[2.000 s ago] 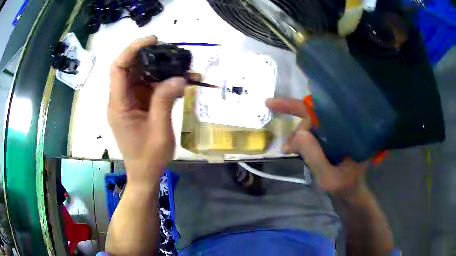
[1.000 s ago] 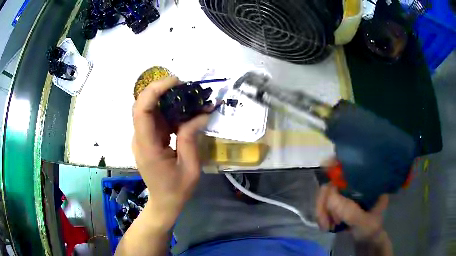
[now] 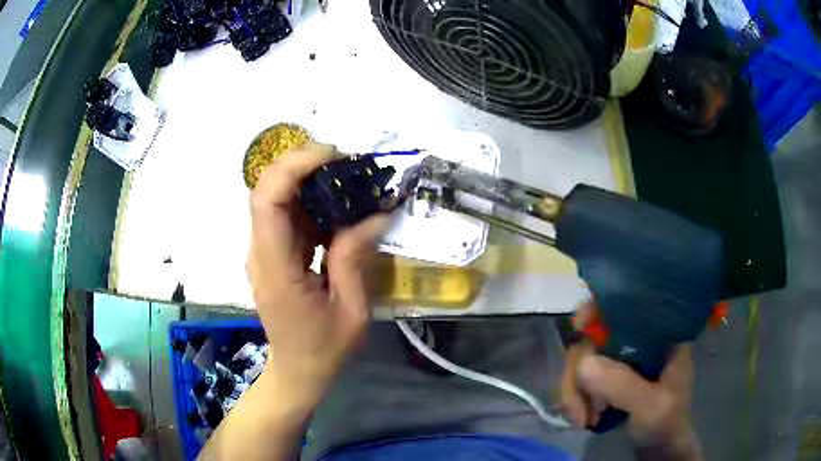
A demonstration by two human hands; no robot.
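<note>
My left hand (image 3: 311, 261) holds a black socket assembly (image 3: 342, 191) with small metal contacts by thumb and fingers, over the left part of a white plug housing (image 3: 450, 236). A blue wire sticks out of the assembly to the right. My right hand (image 3: 630, 387) grips the handle of a dark blue-grey soldering gun (image 3: 644, 261) with an orange trigger. The gun's scorched barrel points left and its tip is at the housing's centre, beside a short dark wire of the assembly. Whether they touch is unclear. The housing sits on a yellow fixture block (image 3: 423, 283).
A tin of amber grains (image 3: 275, 149) stands behind my left hand. A fume fan (image 3: 491, 58) is at the back. Black assemblies (image 3: 221, 25) lie at the back left, a joined unit (image 3: 126, 117) at the left edge. A parts crate (image 3: 184, 387) and white cord (image 3: 477, 378) are below.
The gun first swung back right, uncovering the fan, and its tip has since come to the housing's centre. My left hand has moved right and down with the assembly, uncovering the tin.
</note>
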